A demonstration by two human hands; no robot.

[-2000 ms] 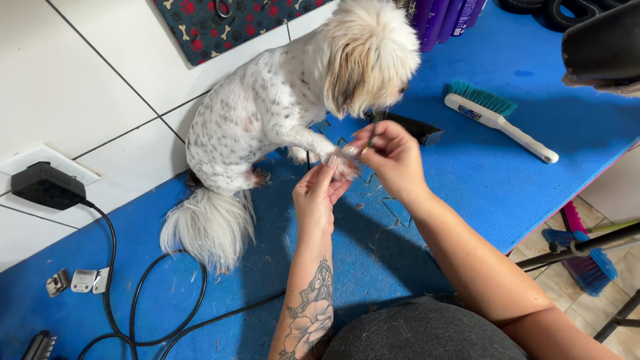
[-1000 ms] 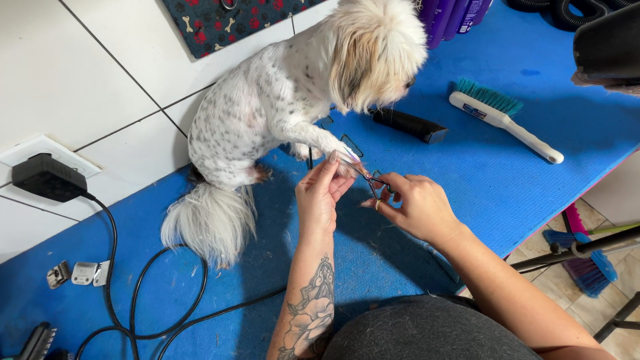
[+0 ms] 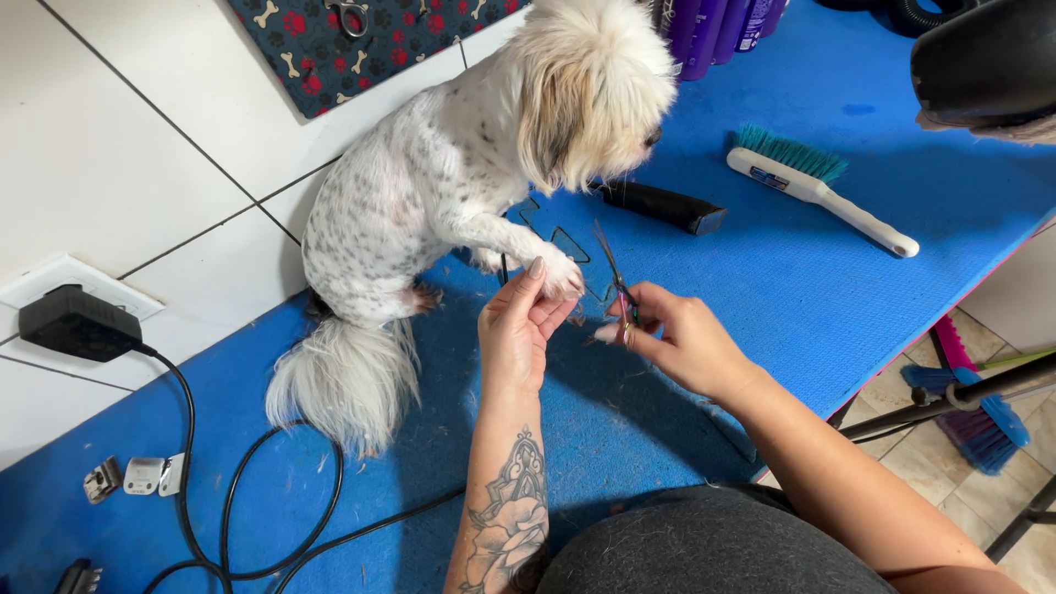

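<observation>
A small white dog [image 3: 404,198] with grey spots and a fluffy cream head sits on the blue mat of the table. My left hand [image 3: 520,330] holds its raised front paw [image 3: 563,276] between thumb and fingers. Just right of the paw, my right hand [image 3: 676,334] has its fingers in the handles of grooming scissors [image 3: 615,268], whose blades point up and away from me, apart from the paw. Behind the hands a black cordless-looking clipper [image 3: 660,206] lies on the mat, near the dog's chest.
A white brush with teal bristles [image 3: 817,190] lies at the right. Purple bottles [image 3: 701,33] stand at the back. Clipper blades [image 3: 144,476], a looping black cable [image 3: 235,495] and a plugged-in adapter [image 3: 80,322] are at the left. A black dryer nozzle [image 3: 986,66] hangs at the upper right.
The right hand, close against the paw two seconds ago, has moved away to the right with the scissors. My left hand still holds the paw.
</observation>
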